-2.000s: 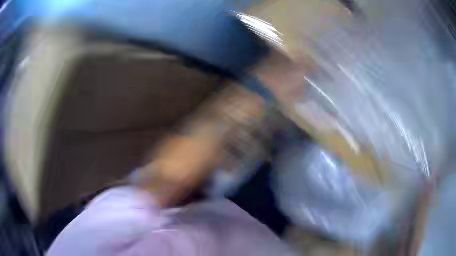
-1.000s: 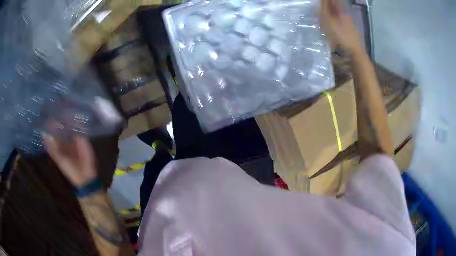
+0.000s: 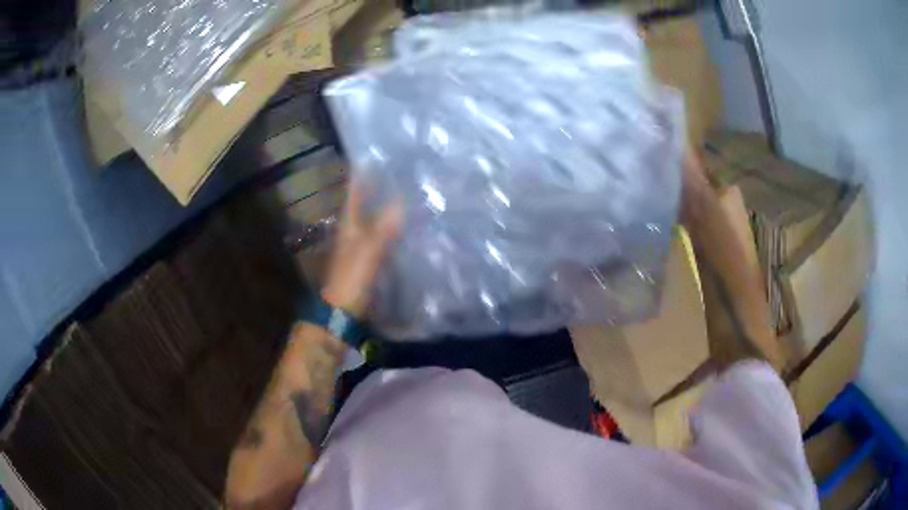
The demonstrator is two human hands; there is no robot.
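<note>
Clear plastic blister trays [image 3: 518, 189] with rows of round pockets are held up in front of me, blurred by motion. They look like more than one, overlapping. My left hand [image 3: 364, 244] grips their left edge, with the thumb on the near face and the other fingers partly hidden. My right hand [image 3: 694, 174] is at their right edge, mostly hidden behind the plastic and blurred.
Stacked flat cardboard [image 3: 129, 388] stands at the lower left. More clear plastic [image 3: 169, 60] lies on a cardboard sheet [image 3: 299, 45] at the upper left. Cardboard cartons [image 3: 831, 259] are stacked at the right, above a blue frame [image 3: 851, 428]. A metal post [image 3: 757, 75] stands at the upper right.
My left hand has moved right, from the separate plastic at the left to the left edge of the trays. The trays are now nearer the middle, between both hands.
</note>
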